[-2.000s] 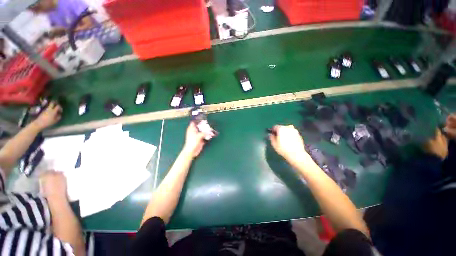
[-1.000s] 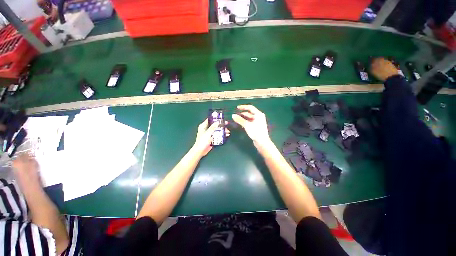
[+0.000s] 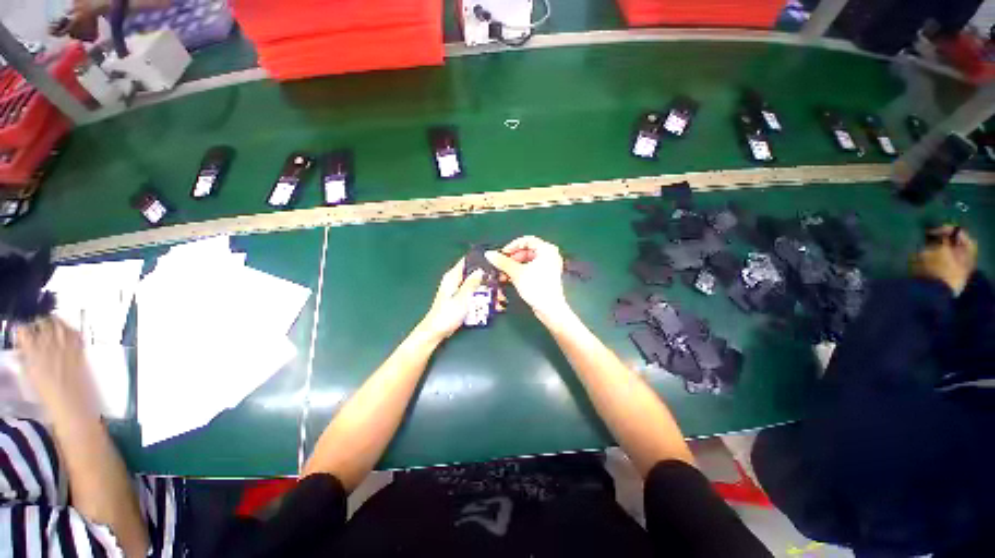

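A black mobile phone (image 3: 479, 303) with a white patch on its lower half is held upright over the green bench. My left hand (image 3: 451, 296) grips its left side. My right hand (image 3: 531, 273) is at its upper right, with fingertips on the phone's top part; whether they pinch a separate piece cannot be told. A dark flat piece (image 3: 580, 269) lies just right of my right hand. A loose pile of dark battery covers (image 3: 682, 347) lies to the right.
White paper sheets (image 3: 207, 338) lie left. A beige rail (image 3: 436, 210) divides the bench from a strip bearing spaced phones (image 3: 445, 155). Red trays (image 3: 344, 38) stand beyond. A striped-sleeved neighbour is at left; a dark-sleeved neighbour (image 3: 884, 371) is at right.
My right hand has come from near the pile to the phone, which my left hand has brought nearer from the rail. The strip's phones have shifted left in view. The right neighbour's arm has drawn back.
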